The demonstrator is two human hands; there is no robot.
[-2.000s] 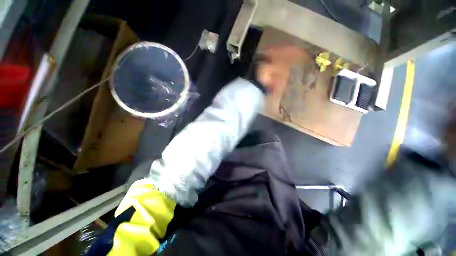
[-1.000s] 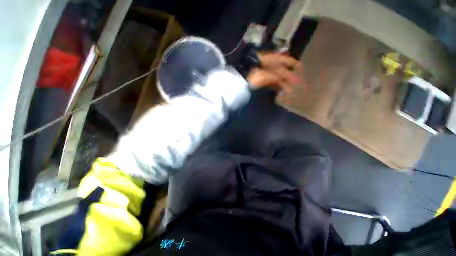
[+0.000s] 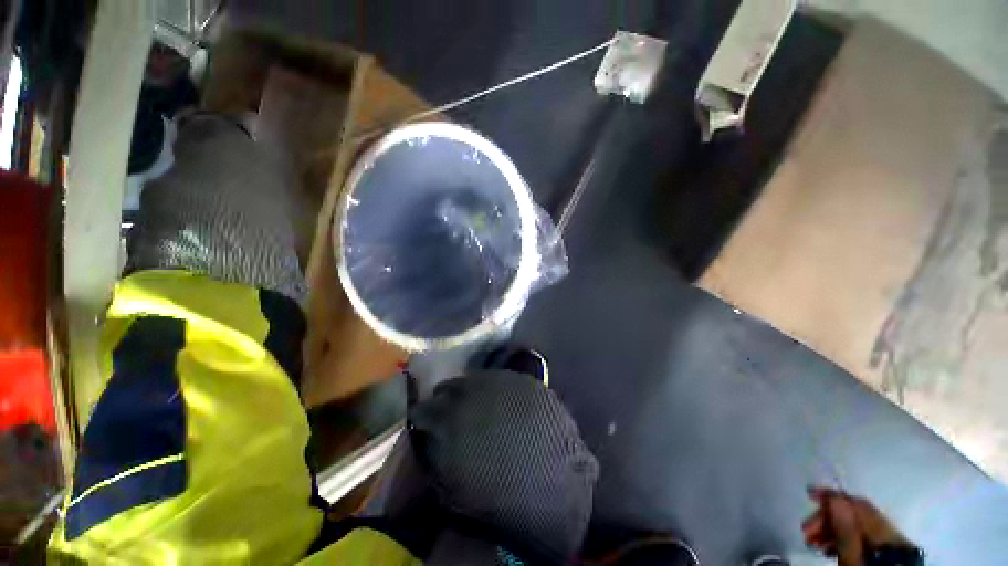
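Observation:
A round waste bin (image 3: 528, 238) with a pale rim and clear liner stands on the dark floor near the middle. My right hand (image 3: 846, 525) is small and blurred at the bottom right edge, bare, with a dark cuff and fingers pointing left; whether it holds something is unclear. My left arm, in a yellow and navy jacket (image 3: 238, 415) and grey ribbed sleeve (image 3: 216, 199), reaches up at the left. Its hand is not visible past the pale post.
A pale post (image 3: 100, 221) runs down the left, beside a red item (image 3: 22, 387). An open cardboard box (image 3: 337, 210) is behind the bin. A thin cord runs to a small white block (image 3: 630, 66). A brown board (image 3: 873, 199) lies at the right.
The view has shifted left and closer to the bin. My left arm has swung from above the floor beside the bin to the upper left. My right hand now shows at the bottom right.

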